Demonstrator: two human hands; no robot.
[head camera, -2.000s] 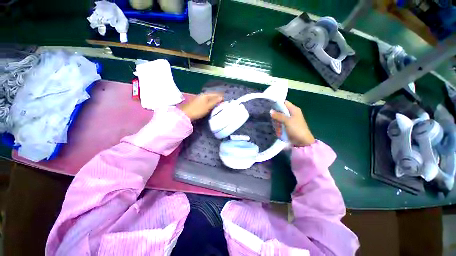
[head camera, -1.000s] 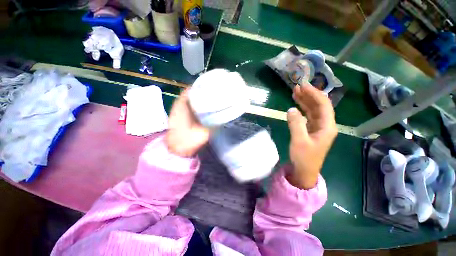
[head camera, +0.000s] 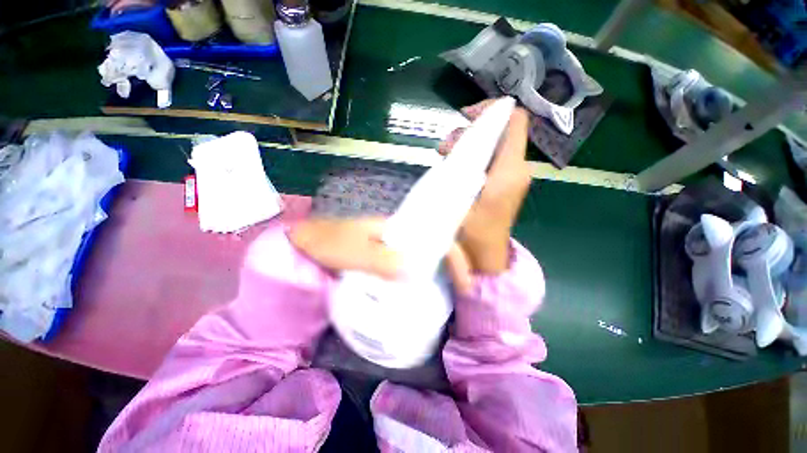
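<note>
White headphones (head camera: 447, 199) are held up above the dark grey printed bag (head camera: 358, 190), blurred by motion. The band points away to the upper right and a round white cup (head camera: 389, 323) is nearest me. My left hand (head camera: 349, 245) holds them from the left, near the cup. My right hand (head camera: 500, 190) is around the band from the right, its fingers partly hidden behind it. The pointed ears cannot be made out.
A pink-red mat (head camera: 150, 274) lies left, with white cards (head camera: 234, 181), a red item (head camera: 190, 193) and a heap of white bags (head camera: 53, 212). A white bottle (head camera: 303, 57) stands behind. More headphones lie at the back (head camera: 549, 75) and right (head camera: 739, 274), near a metal upright (head camera: 708, 146).
The headphones were over the bag, then lifted in my left hand with my right hand off them. Now my right hand is on the band and they are turned, band pointing away.
</note>
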